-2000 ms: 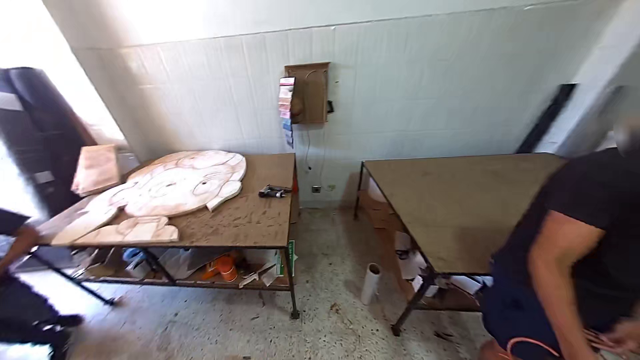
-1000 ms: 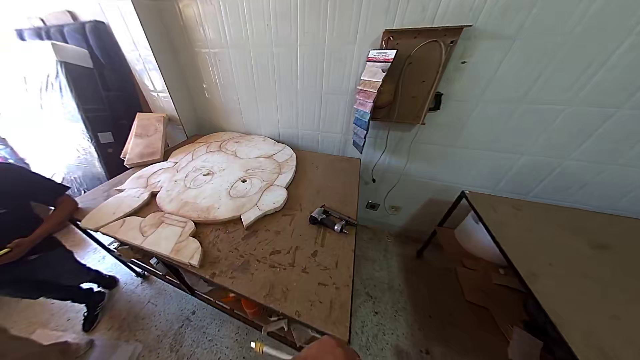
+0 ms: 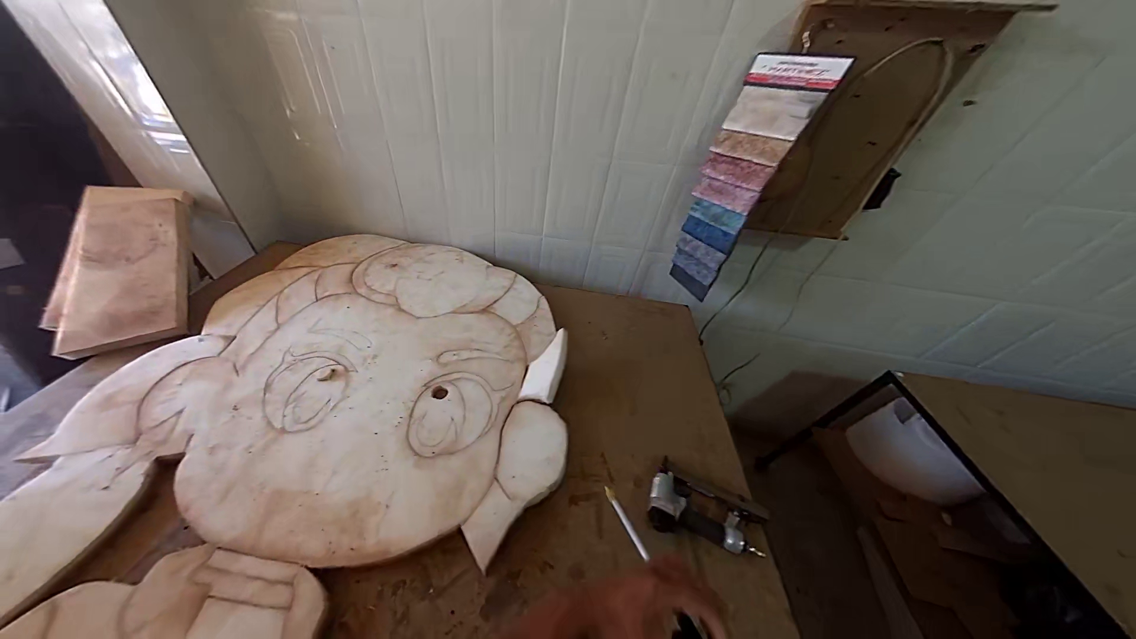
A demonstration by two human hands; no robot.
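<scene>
My right hand point(image 3: 635, 603), blurred at the bottom edge, has its fingers closed on a slim white pen-like stick point(image 3: 628, 524) with a yellowish tip, pointing up and left. Something dark shows under the fingers, too blurred to name. Just right of the stick lies a silver and black pneumatic nailer point(image 3: 697, 513). To the left, a large pale foam-like cutout of a cartoon face point(image 3: 355, 461), with pencilled eyes and carved grooves, lies on the brown tabletop point(image 3: 639, 382). A smaller grooved cutout piece point(image 3: 244, 586) is below it. My left hand is out of view.
Pale blocks point(image 3: 124, 266) lean at the table's far left corner. On the tiled wall hang a strip of fabric swatches point(image 3: 737, 160) and a wooden board point(image 3: 834, 151) with a looped cord. Another table point(image 3: 1038, 444) stands at the right, with a white rounded object point(image 3: 914, 453) beneath.
The view has moved closer to the left table. My right hand, at the bottom edge one second ago with the white stick, now shows farther over the tabletop. The people seen earlier are out of view.
</scene>
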